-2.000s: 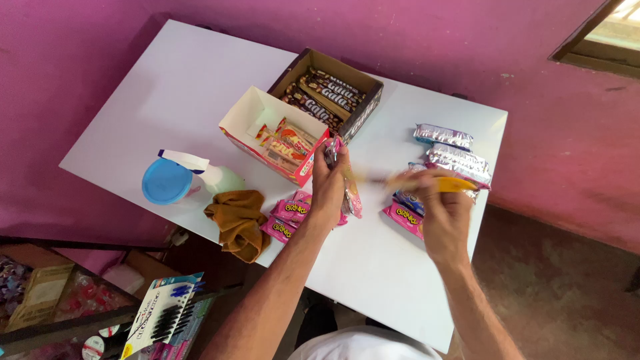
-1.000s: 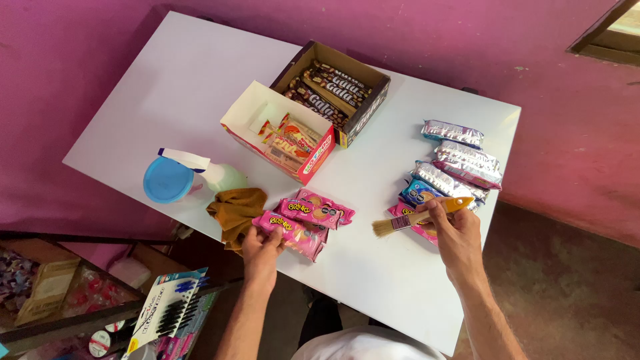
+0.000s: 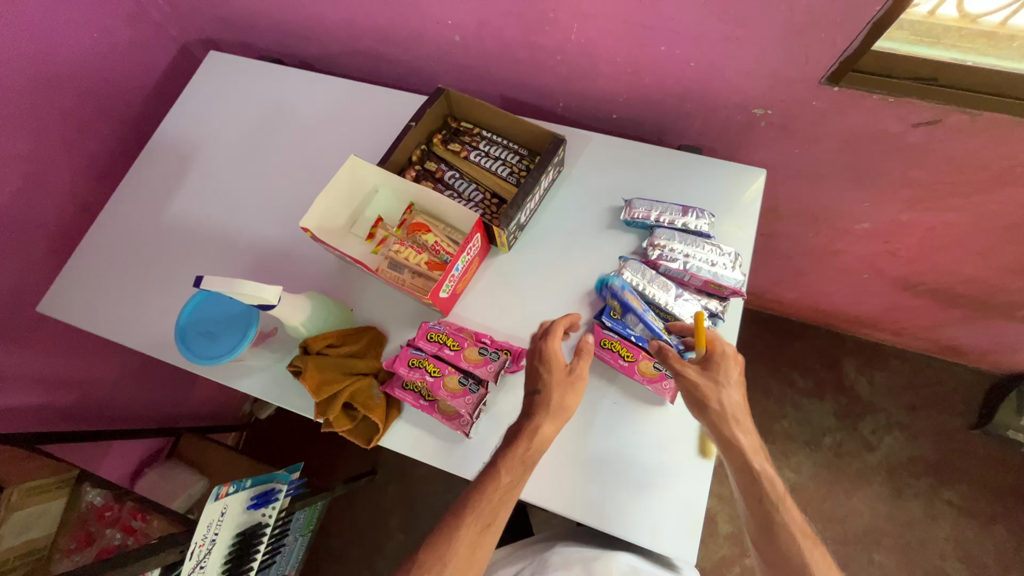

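Observation:
My right hand [image 3: 708, 376] pinches a blue cookie packet [image 3: 636, 308] by its lower end and also keeps the yellow-handled paintbrush [image 3: 700, 334], whose bristles are hardly visible. Below that packet lie another blue one and a pink cookie packet [image 3: 632, 360]. Several silvery-backed packets [image 3: 694, 258] lie behind them at the table's right. My left hand [image 3: 554, 370] is empty with fingers apart, between the two groups. To its left, several pink Brinky packets [image 3: 444, 368] are piled, close to a brown cloth [image 3: 344, 376].
On the white table [image 3: 200, 176] stand a dark box of Gala bars [image 3: 548, 188], a red and white box of wrapped sweets [image 3: 464, 276], a spray bottle [image 3: 308, 310] and a blue-lidded tub [image 3: 216, 328]. Below left, a shelf holds carded pens [image 3: 248, 520].
My left hand has left the pink pile and moved right. My right hand now holds a blue packet along with the brush. The left pink pile shows one more packet on the near group.

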